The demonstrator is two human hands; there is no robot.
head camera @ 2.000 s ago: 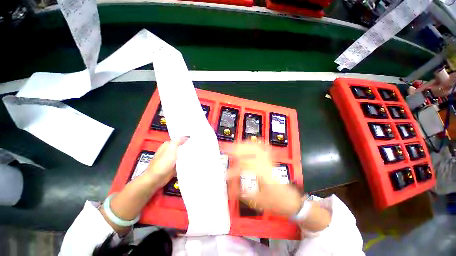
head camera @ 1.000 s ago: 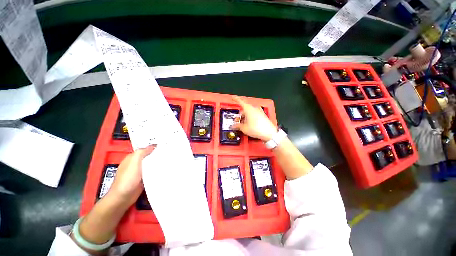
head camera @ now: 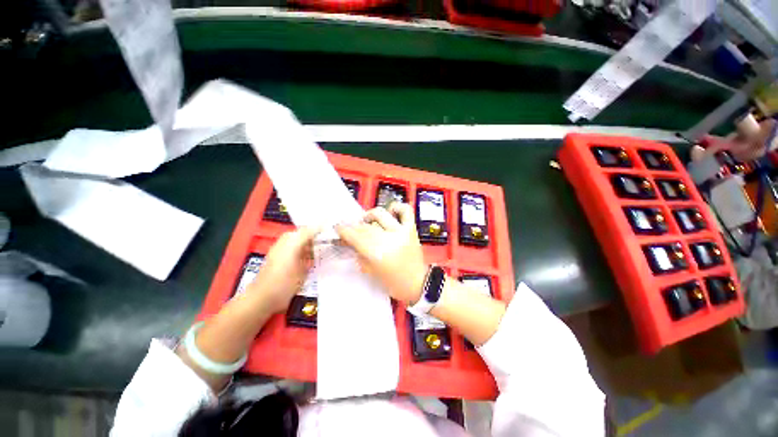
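Note:
The white label strip (head camera: 357,341) runs over the red tray (head camera: 452,375) in front of me and hangs toward my body. My left hand (head camera: 290,260) holds the strip by its left edge. My right hand (head camera: 388,247) is at the strip beside it, fingertips touching it; whether a label is between them cannot be told. Black units sit in the tray's pockets, among them one with a white label at the upper right (head camera: 473,219) and one at the lower right (head camera: 431,340) with a gold round mark. The strip and my hands hide several others.
A second red tray (head camera: 627,256) with black units lies at the right. Folded white liner (head camera: 128,226) and a roll (head camera: 21,311) lie at left. A green conveyor (head camera: 409,77) with a pale rail runs behind. Another printed strip (head camera: 640,60) hangs upper right. A person's hand (head camera: 751,136) shows far right.
My right hand has moved from the upper-row unit left to the strip, beside my left hand. The upper-row unit second from right now shows a white label. The view has also shifted.

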